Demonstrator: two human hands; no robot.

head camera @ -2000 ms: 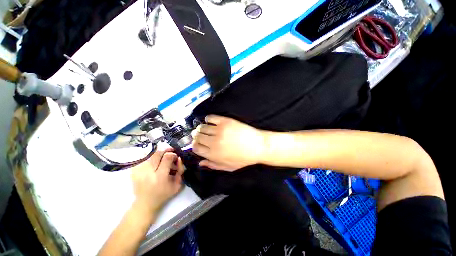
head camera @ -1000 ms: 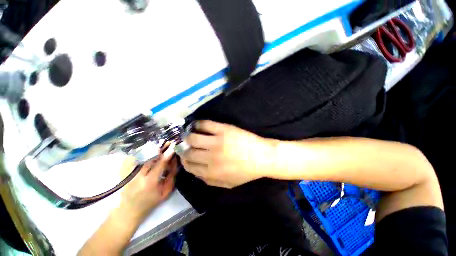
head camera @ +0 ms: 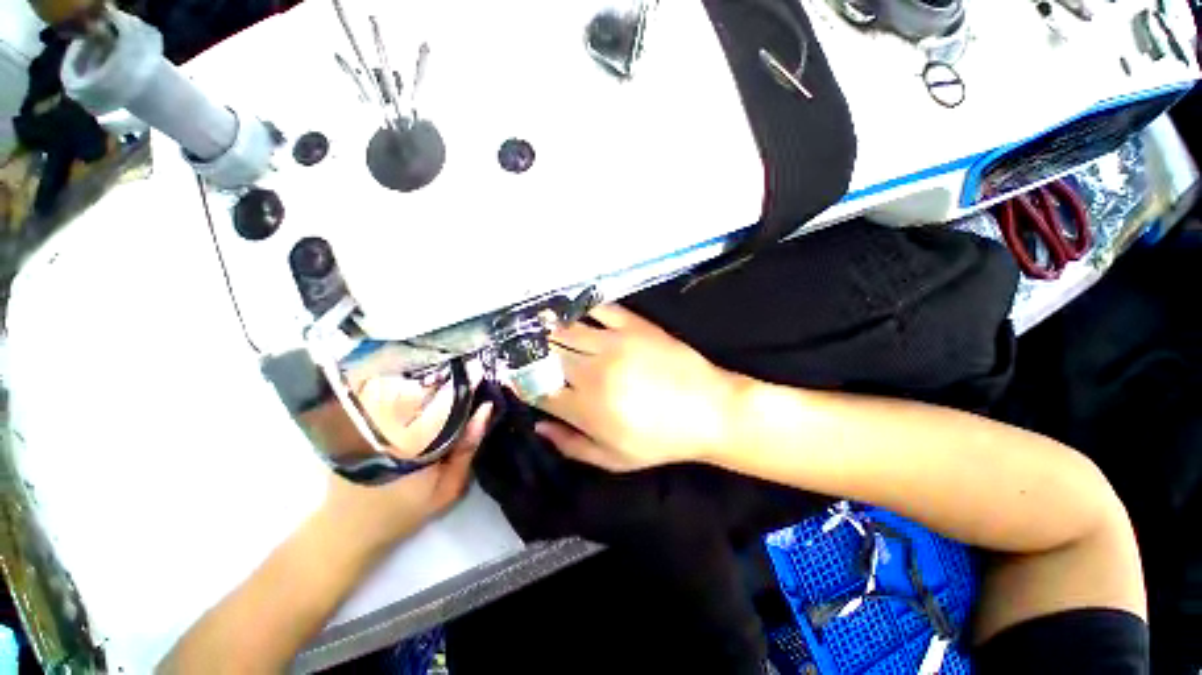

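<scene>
The black garment [head camera: 844,310] lies along the front of the white sewing machine [head camera: 554,79] and hangs down over the table edge. My right hand [head camera: 639,396] rests on the garment just right of the presser foot area [head camera: 521,359], fingers bent onto the cloth. My left hand [head camera: 422,462] is left of the needle area, partly behind the curved shiny guard [head camera: 363,455], its fingertips at the garment's edge. The fingertips of both hands are partly hidden, and the needle itself cannot be made out.
A black strap [head camera: 791,119] hangs over the machine head. Dark red scissors [head camera: 1045,227] lie on clear plastic [head camera: 1120,198] at the right. A blue basket [head camera: 863,593] with strips and tags is below my right forearm. A grey joint [head camera: 165,99] is upper left.
The view has shifted, so the machine head shows further right. My left hand is now more behind the guard, close to the needle area. My right hand stays on the garment.
</scene>
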